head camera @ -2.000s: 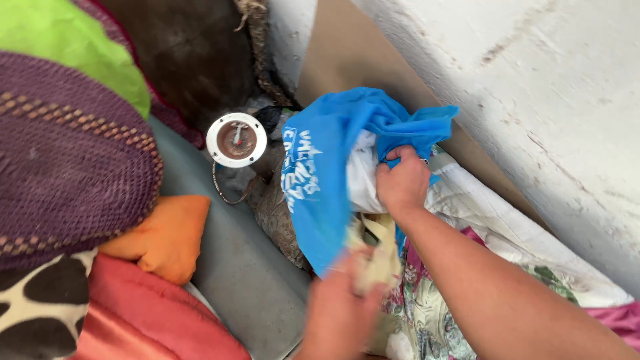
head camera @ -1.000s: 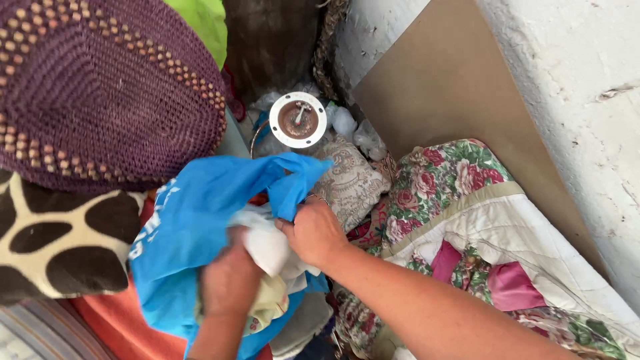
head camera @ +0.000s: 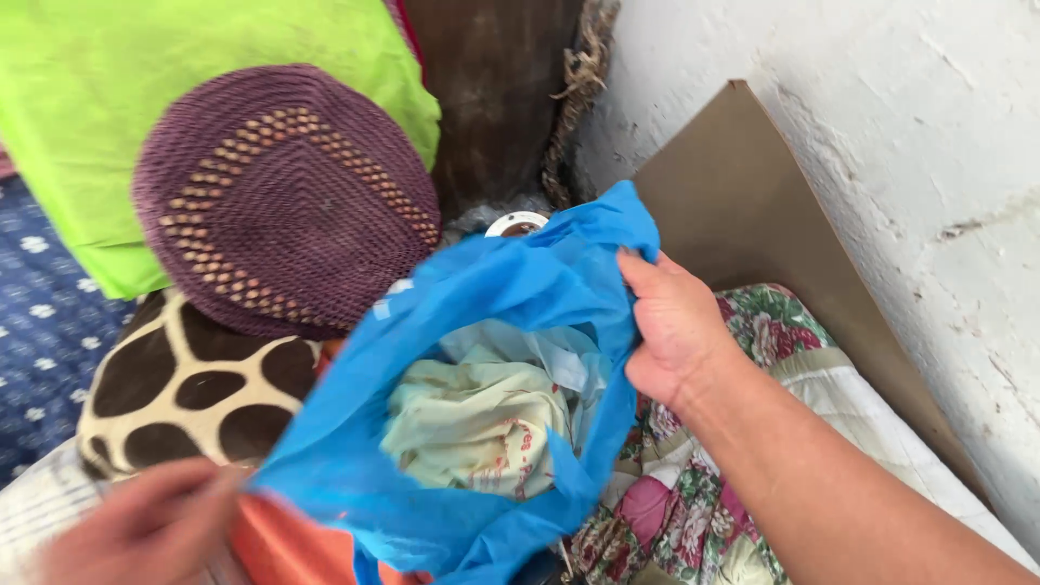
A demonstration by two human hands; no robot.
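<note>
A blue fabric bag (head camera: 487,284) is stretched wide between my two hands, its mouth facing up. My right hand (head camera: 670,325) grips its right rim near a bunched corner. At the lower left, my left hand (head camera: 146,520), blurred, pinches the bag's left edge. Inside lies a crumpled pale yellow bag (head camera: 479,422) with red print, and beside it some thin whitish plastic (head camera: 569,357). The bag's bottom is hidden.
A purple woven hat (head camera: 301,203) with beads rests on a lime green cloth (head camera: 65,106). Below it is a giraffe-patterned cushion (head camera: 195,390). A brown board (head camera: 756,219) leans on the white wall (head camera: 918,146). Floral quilted fabric (head camera: 845,398) lies at right.
The pale yellow bag, near my left hand earlier, now lies inside the blue bag. My left hand has moved out to the bag's left edge, and the mouth is spread wider.
</note>
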